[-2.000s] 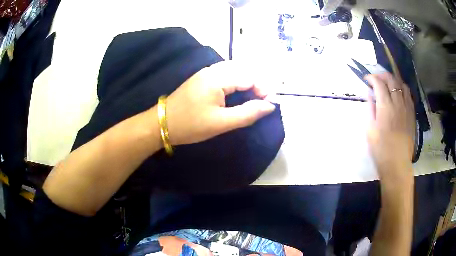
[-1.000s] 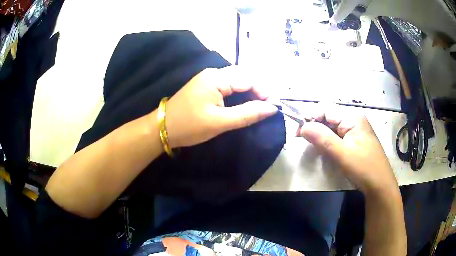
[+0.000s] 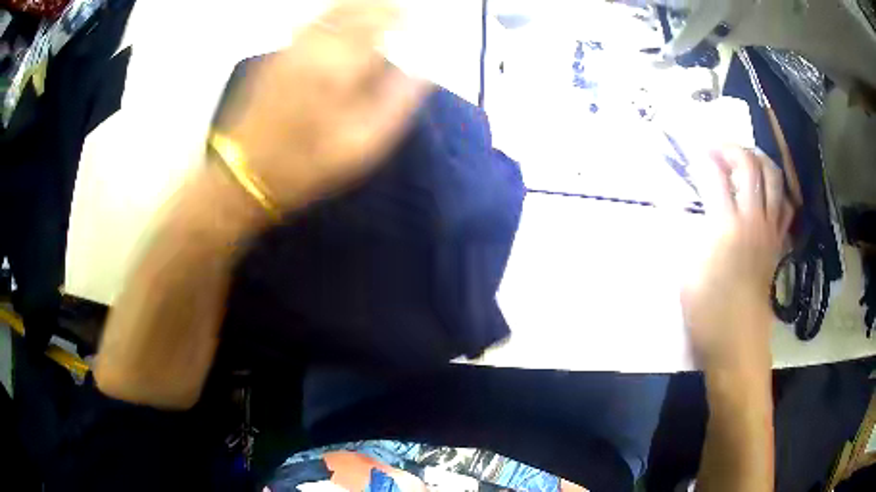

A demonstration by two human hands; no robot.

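Observation:
A dark navy fabric panel (image 3: 432, 231) lies on the white table, its front part hanging towards the lap. My left hand (image 3: 331, 106), blurred and with a gold bangle, is over its upper left part. Its fingertips are too blurred to show whether they grip the cloth. My right hand (image 3: 740, 221) is at the right, palm down by the machine bed. Small dark metal snips (image 3: 678, 159) show just left of its fingers. Blur and glare hide whether the fingers hold them.
The brightly lit machine bed (image 3: 596, 144) is at the upper middle, with the sewing machine head (image 3: 768, 29) at the upper right. Black-handled scissors (image 3: 802, 293) lie at the right, below a thin brown-handled tool (image 3: 783, 144). Dark cloth (image 3: 53, 163) hangs at the left.
My left hand has moved up and left from the fabric's right edge, and the fabric has shifted and creased. My right hand has moved from that edge to the right, with the snips now beside it.

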